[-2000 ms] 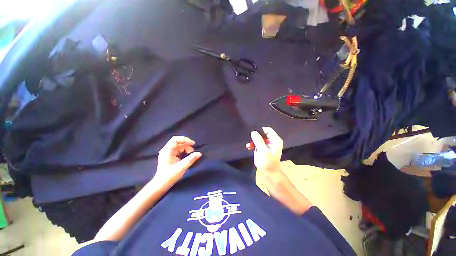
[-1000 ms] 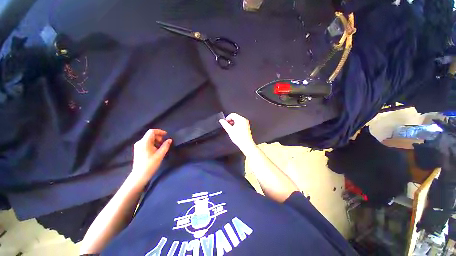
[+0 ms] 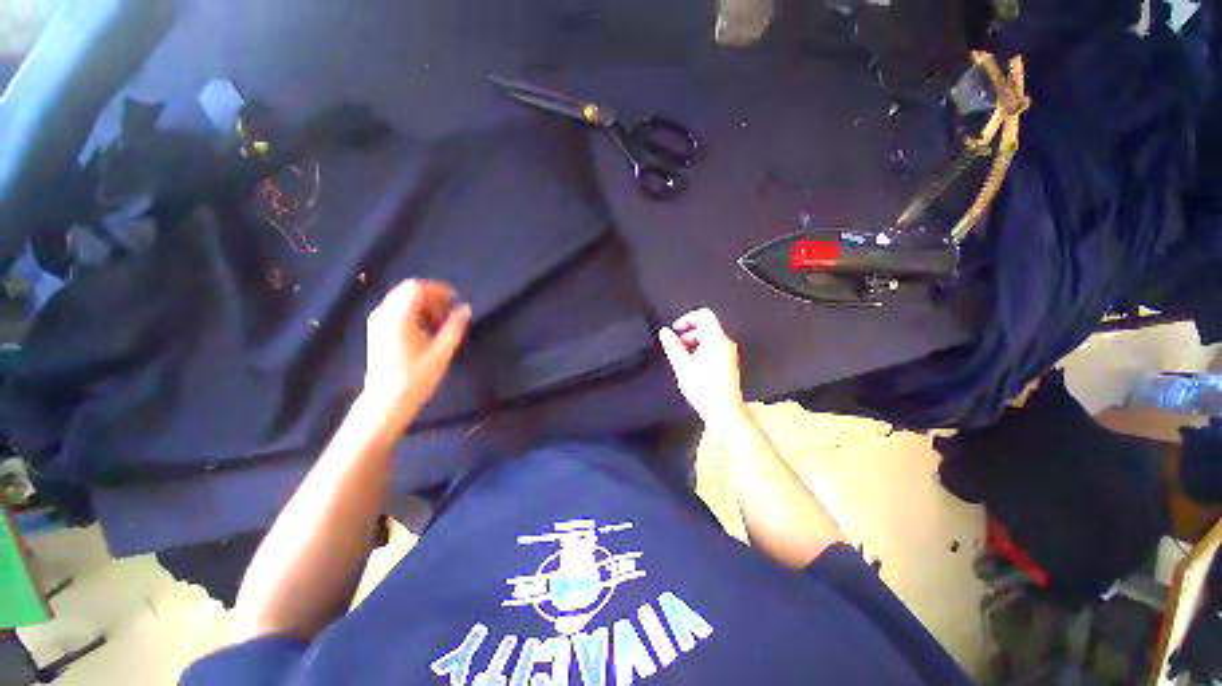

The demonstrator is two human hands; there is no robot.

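A narrow dark navy fabric strip (image 3: 583, 357) lies across the navy table cloth in front of me, hard to tell from the cloth. My right hand (image 3: 700, 359) is at its right end, fingertips pinched on the edge. My left hand (image 3: 418, 342) is left of the strip, a little above the cloth, with curled fingers, a gap to the thumb and nothing visible in it. Black tailor's shears (image 3: 619, 123) lie beyond the strip, tips pointing left. The iron (image 3: 844, 268) rests on the cloth to the right, tip pointing left.
The iron's tan cord (image 3: 998, 141) rises behind it. A heap of gathered navy fabric (image 3: 1099, 201) is at the right. Thin reddish threads (image 3: 291, 215) lie on the wrinkled cloth at the left. Dark scraps lie at the far left. A clear bottle-like item (image 3: 1179, 391) is at the right.
My left hand has lifted up and away from the strip's left end. My right hand stays at the right end. The whole view has shifted, moving shears and iron rightward in the picture.
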